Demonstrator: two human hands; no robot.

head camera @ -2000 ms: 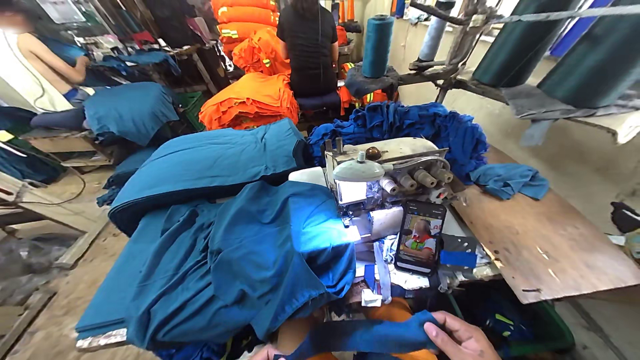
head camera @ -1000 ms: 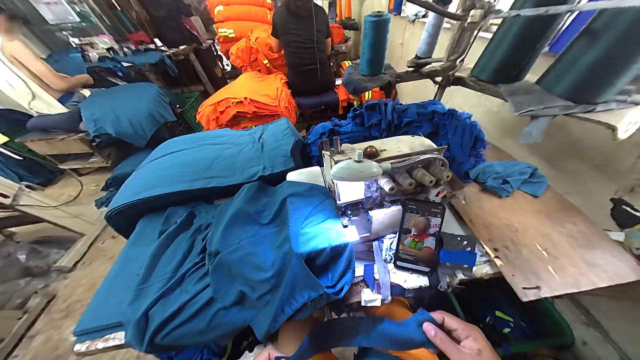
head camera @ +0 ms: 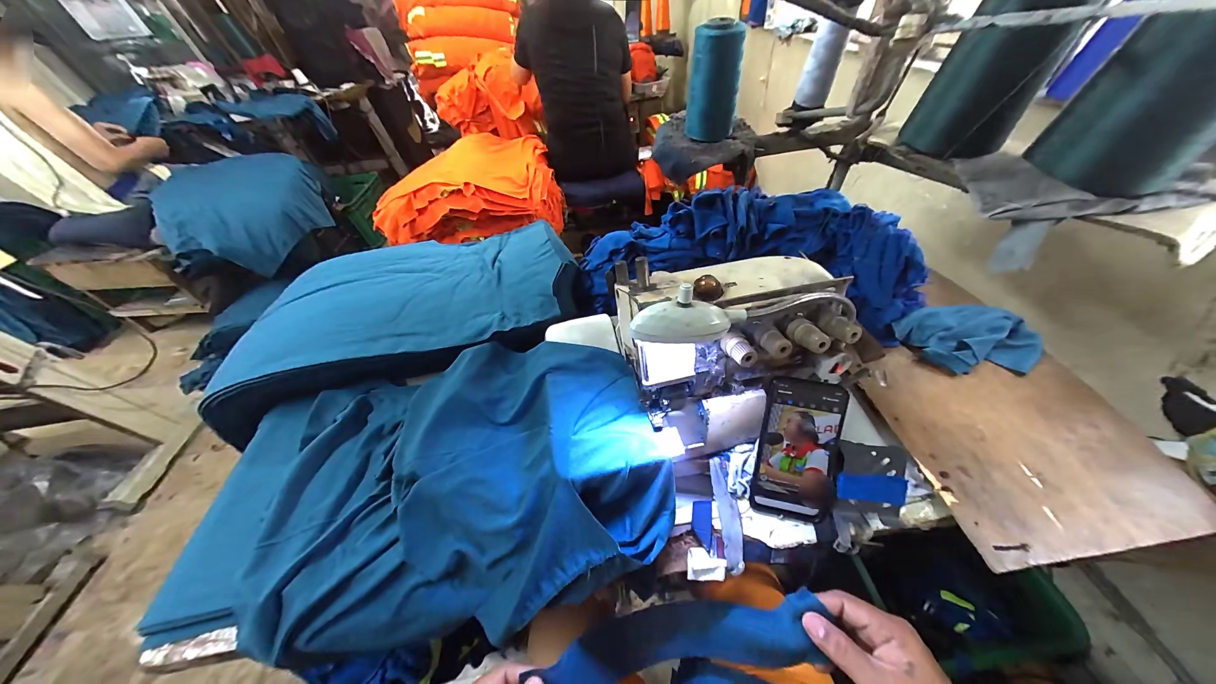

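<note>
My right hand [head camera: 879,638] pinches one end of a blue fabric strip [head camera: 684,632] between thumb and fingers at the bottom of the view. At the strip's other end, my left hand [head camera: 505,674] shows only its fingertips at the lower edge, touching the fabric. Above the strip stands an overlock sewing machine [head camera: 741,285] with its lamp lit. Teal fabric [head camera: 456,494] lies draped left of the needle area, in front of a folded teal stack [head camera: 408,294]. A smartphone [head camera: 800,451] showing a picture leans upright right of the needle area.
A brown wooden board [head camera: 1035,456] extends right, with a teal cloth [head camera: 969,337] on it. Blue fabric [head camera: 760,233] is heaped behind the machine. Large thread cones [head camera: 714,81] stand on a rack. Behind are orange garments [head camera: 475,190], a person in black [head camera: 575,85] and another person's arm [head camera: 90,142] at left.
</note>
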